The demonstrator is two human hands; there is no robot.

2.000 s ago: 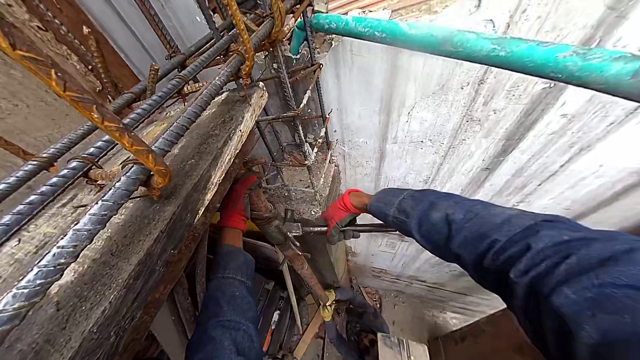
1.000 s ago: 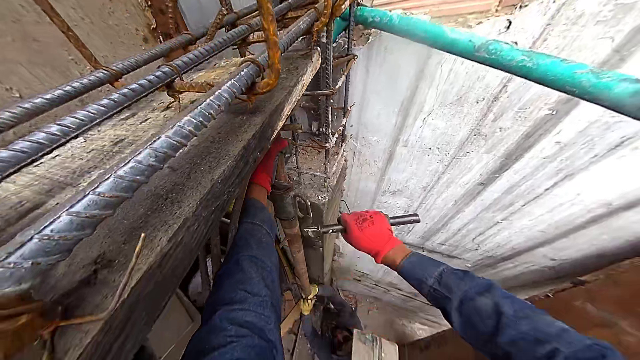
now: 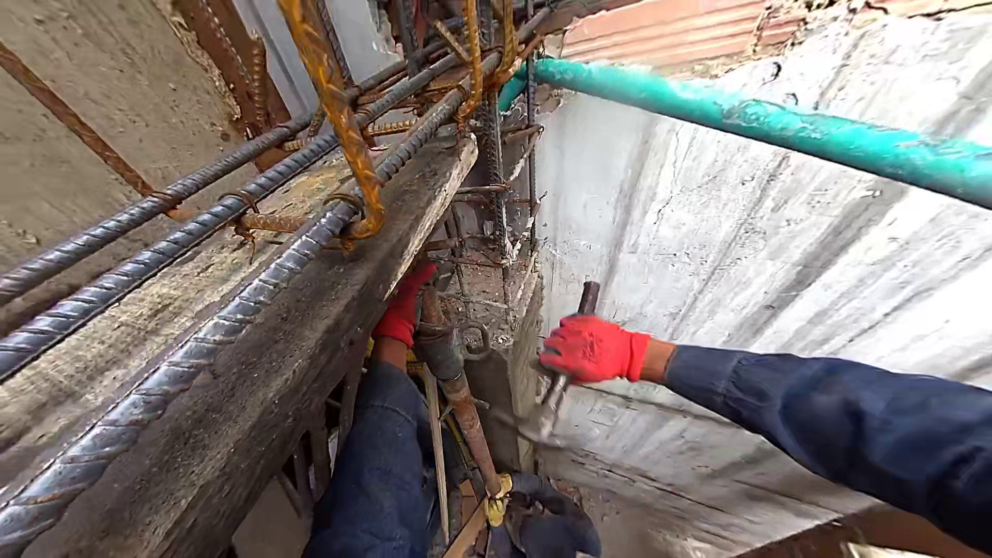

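My right hand (image 3: 593, 349), in a red glove, is closed around the handle of a hammer (image 3: 552, 407); its head is low and blurred by motion, right of a steel shoring prop (image 3: 465, 411). My left hand (image 3: 404, 306), also in a red glove, is at the upper part of the prop, just under the wooden formwork board (image 3: 333, 310); its fingers are partly hidden, so its grip is unclear. A metal loop (image 3: 477, 341) sticks out from the prop's collar (image 3: 440, 353).
Ribbed steel bars (image 3: 256, 302) and rusty stirrups (image 3: 364, 170) lie over the board. A green pipe (image 3: 744, 116) crosses the grey wall (image 3: 697, 256). Below, a co-worker's yellow-gloved hand (image 3: 497, 500) is at the prop's lower part.
The hammer has swung away from the prop's collar, from roughly level to steeply tilted, with my right hand still around it. My left hand stays by the top of the prop.
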